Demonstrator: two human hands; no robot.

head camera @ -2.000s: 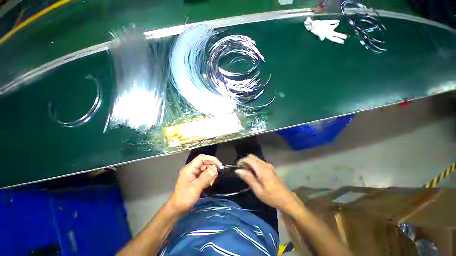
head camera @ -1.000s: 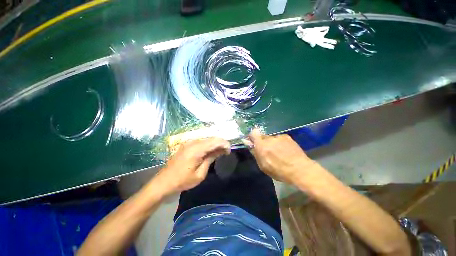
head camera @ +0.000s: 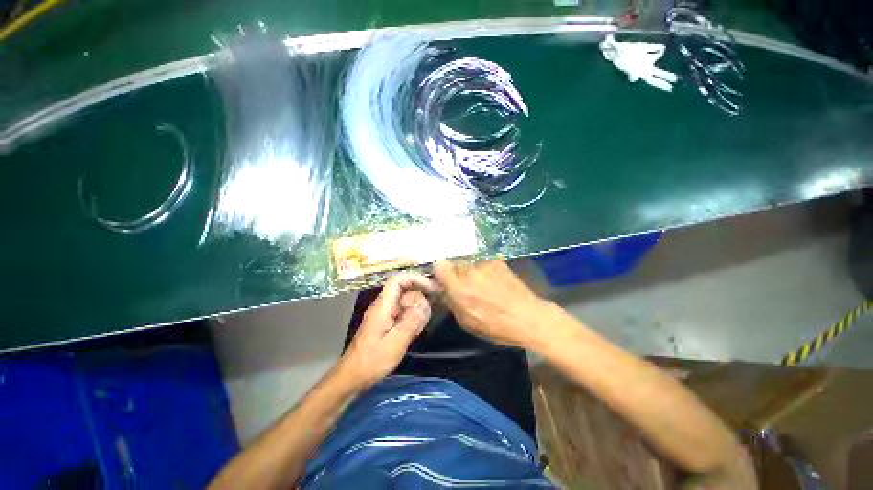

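My left hand is closed, thumb against fingers, just below the table's front edge. My right hand is beside it at the edge, fingertips together and close to the left ones. A thin piece appears to lie between the fingertips, mostly hidden; a faint thin arc shows over my lap below the hands. Just beyond them lies the yellow-tan pad under shiny clear film. Behind it are the curved pale bundle of clear tubing, the dark shiny coil of wires touching its right side, and the straight clear bundle to the left.
Thin silvery arcs lie at the far left of the green table. White gloves and dark wire loops lie at the upper right. Blue bins stand below the table, and brown cartons at the lower right.
Both hands rose from over the lap to the table edge, then drew closer together. The left hand has dropped slightly from the pad, and the right has moved left.
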